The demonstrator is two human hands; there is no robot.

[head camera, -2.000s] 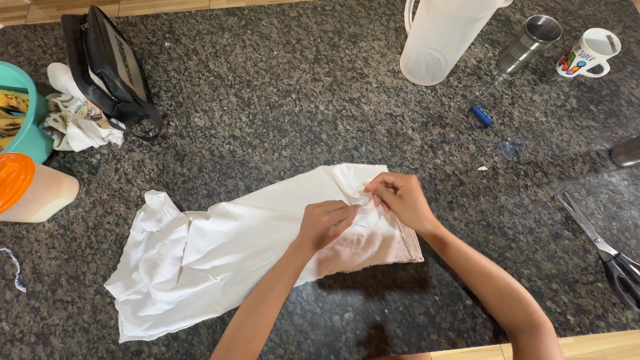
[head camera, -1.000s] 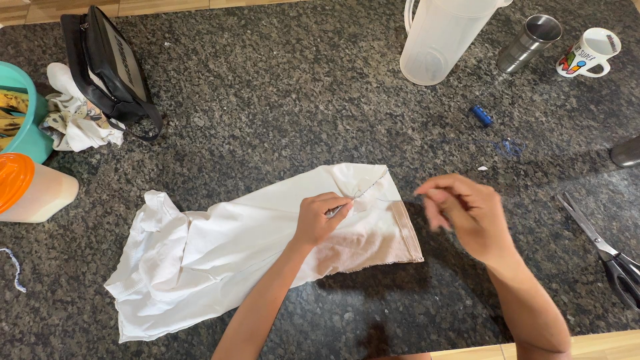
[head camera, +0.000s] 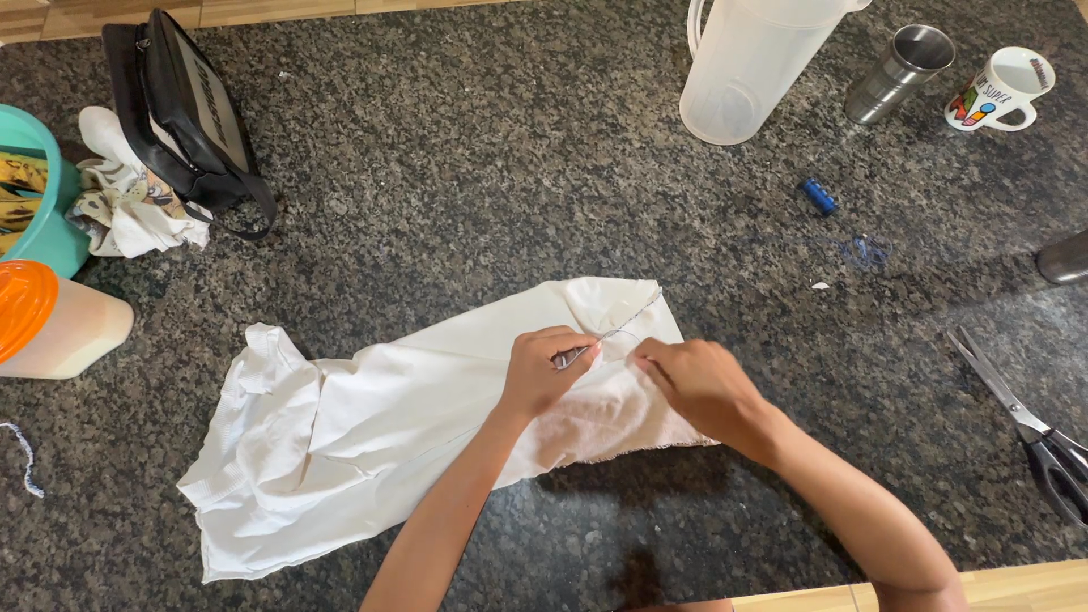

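Note:
A white cloth garment [head camera: 408, 382] with a ribbed band at its left lies across the dark granite countertop. My left hand [head camera: 551, 364] pinches a folded edge of it near the right end, where a line of dark stitching runs up to the corner. Just right of that, my right hand [head camera: 701, 387] is closed at the fingertips over the cloth, and a thin thread runs between the two hands. A needle is too small to make out. A blue thread spool [head camera: 818, 196] lies beyond my right hand, with a loose tangle of blue thread [head camera: 865, 252] beside it.
Black-handled scissors [head camera: 1020, 416] lie open at the right. A plastic pitcher [head camera: 752, 72], a steel cup [head camera: 899, 75] and a white mug [head camera: 1003, 89] stand at the back. A black bag [head camera: 191, 119], a teal bowl [head camera: 51, 195] and an orange-lidded container [head camera: 81, 327] are on the left.
My right hand was at the cloth, moved off to the right of it, and is now back close to my left hand. My left hand has kept its hold on the cloth.

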